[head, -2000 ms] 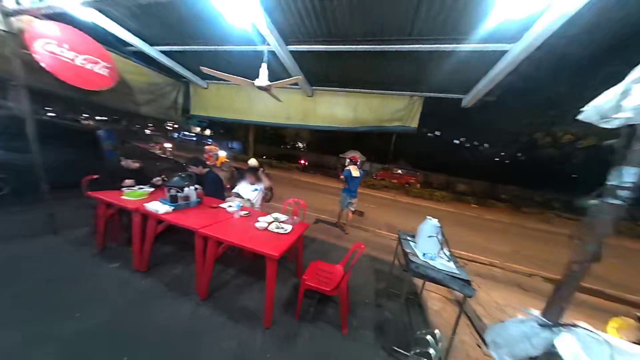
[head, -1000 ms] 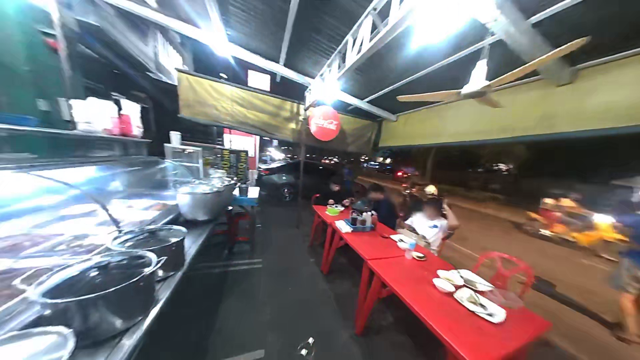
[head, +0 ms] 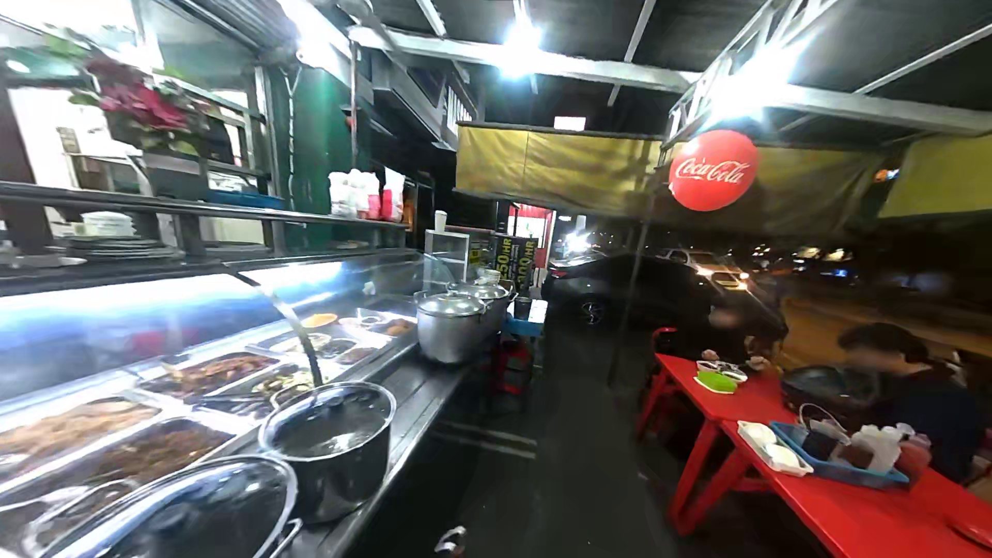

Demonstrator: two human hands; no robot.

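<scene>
Neither my left hand nor my right hand shows in the head view. At the lower left, a dark cooking pot with a glass lid [head: 329,422] stands on the metal counter ledge, beside a second glass-lidded pot [head: 178,511] cut off by the bottom edge. Farther along are large aluminium pots [head: 449,329]. Behind the glass lies a row of food trays; one tray of brown food [head: 221,372] is lit brightly. On the right, a red table [head: 845,508] bears a blue basket [head: 845,469] of condiment containers, a white tray [head: 775,449] and a green container [head: 717,381].
Between counter and tables runs a dark floor aisle [head: 558,473]. Two people sit at the red tables on the right. A round Coca-Cola sign [head: 713,170] hangs overhead near a thin pole. A dark car [head: 620,291] is parked at the aisle's far end. Stacked plates [head: 108,225] rest on the upper shelf.
The view has swung far to the left, from the street and red tables to the food counter. The ceiling fan and the red chair are out of view.
</scene>
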